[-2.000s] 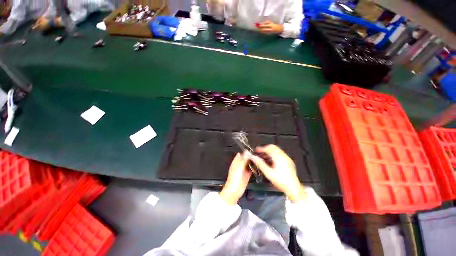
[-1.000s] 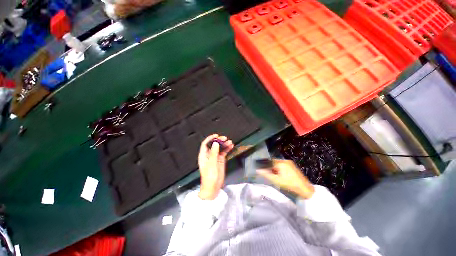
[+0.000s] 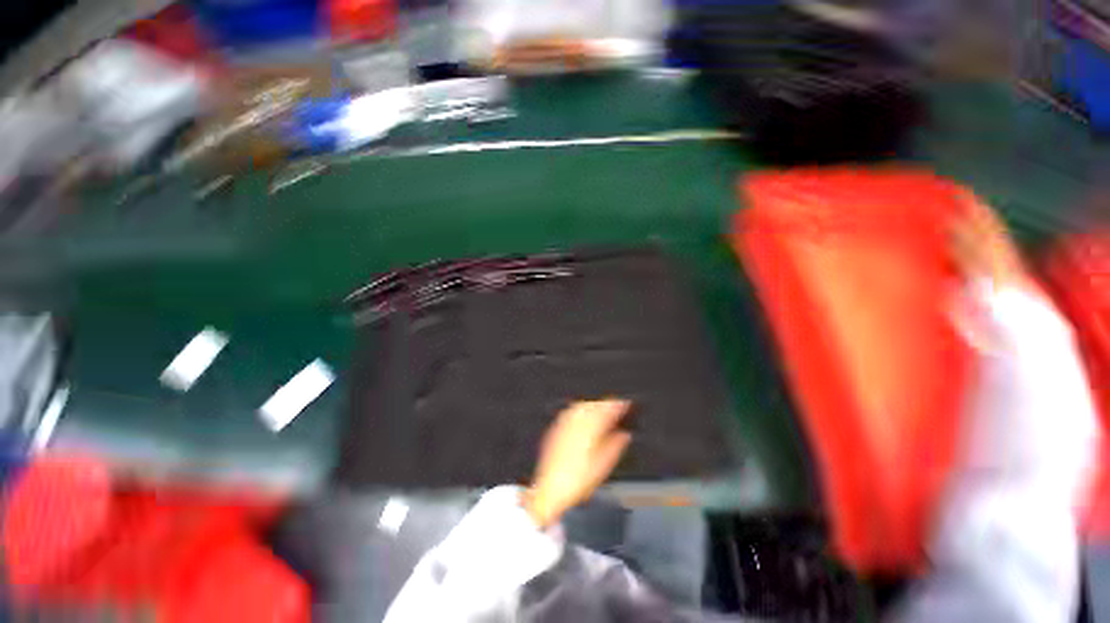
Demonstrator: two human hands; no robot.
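The whole view is blurred. The black tray (image 3: 536, 377) lies flat on the bench in front of me, with a row of clipped parts (image 3: 463, 282) along its far left edge. My left hand (image 3: 582, 453) is over the tray's near edge; no part shows in it, but blur hides the fingertips. My right hand (image 3: 984, 250) is stretched out over the far right side of the red compartment tray (image 3: 852, 341). Its fingers are smeared, and I cannot tell whether they hold a component.
Two white paper slips (image 3: 297, 394) lie left of the black tray. Spare red trays (image 3: 158, 535) are low at left. Stacked black trays (image 3: 816, 91) stand behind the red tray. A bin (image 3: 773, 566) is below the bench edge. A person's hands (image 3: 548, 55) are across the bench.
My right hand has moved from above the bin up to the far right of the red tray. My left hand no longer visibly shows the dark component. The view has turned back left.
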